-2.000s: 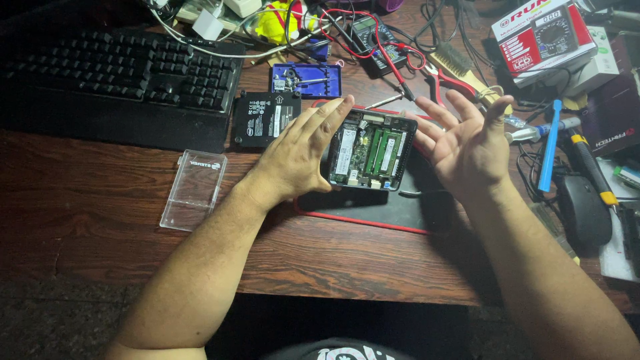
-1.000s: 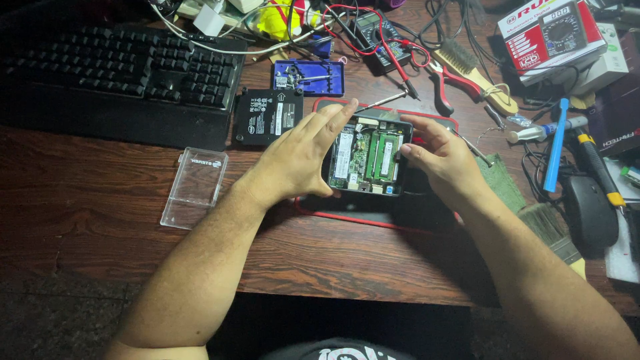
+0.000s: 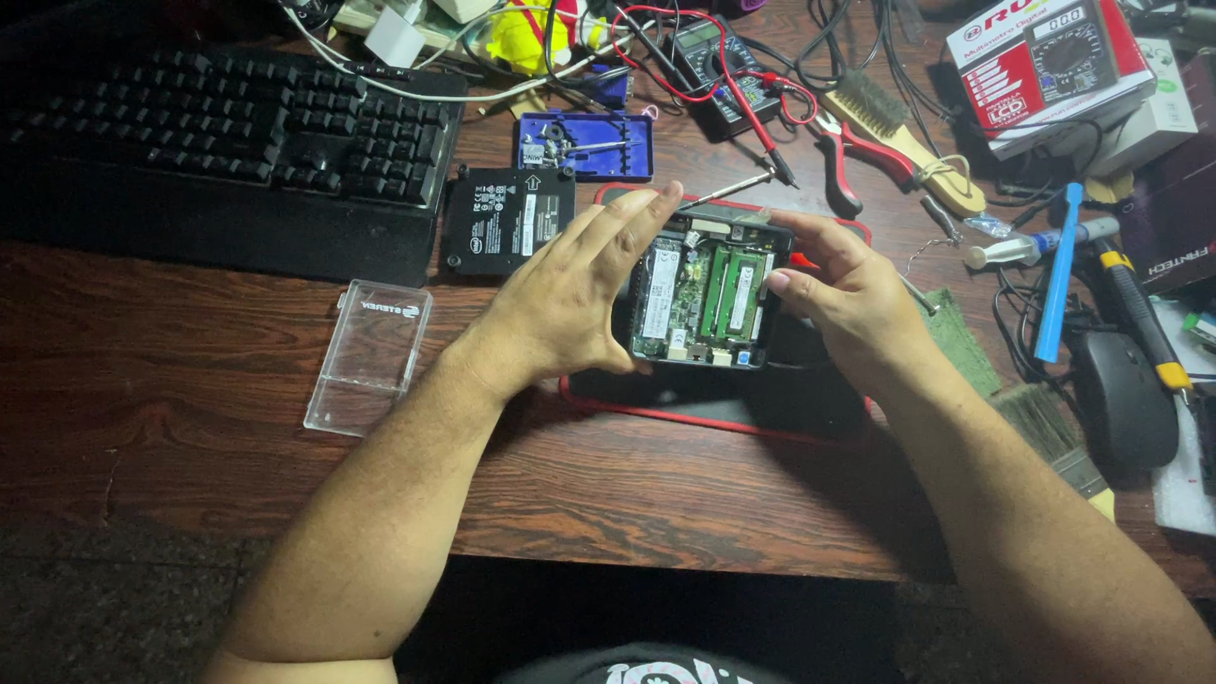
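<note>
An opened mini PC (image 3: 689,285) is held between my two hands above a black mat (image 3: 703,404) with a red edge. My left hand (image 3: 579,275) grips its left side, fingers spread along the upper corner. At the right side my right hand (image 3: 836,285) holds on, thumb on the rim beside the memory modules (image 3: 737,294). An M.2 drive (image 3: 659,294) lies to the left of them inside the case. The black bottom cover (image 3: 508,223) rests on the table to the left. A thin screwdriver (image 3: 730,190) lies behind the case.
A keyboard (image 3: 228,161) and a clear plastic lid (image 3: 370,356) are at the left. Behind are a blue bit case (image 3: 585,147) and a multimeter (image 3: 724,76). Pliers (image 3: 841,161), brushes (image 3: 1045,427), a blue pry tool (image 3: 1058,275) and a mouse (image 3: 1124,399) crowd the right.
My right hand, apart from the mini PC with its palm open two seconds ago, has closed on the right side of the case. My left hand has kept its hold.
</note>
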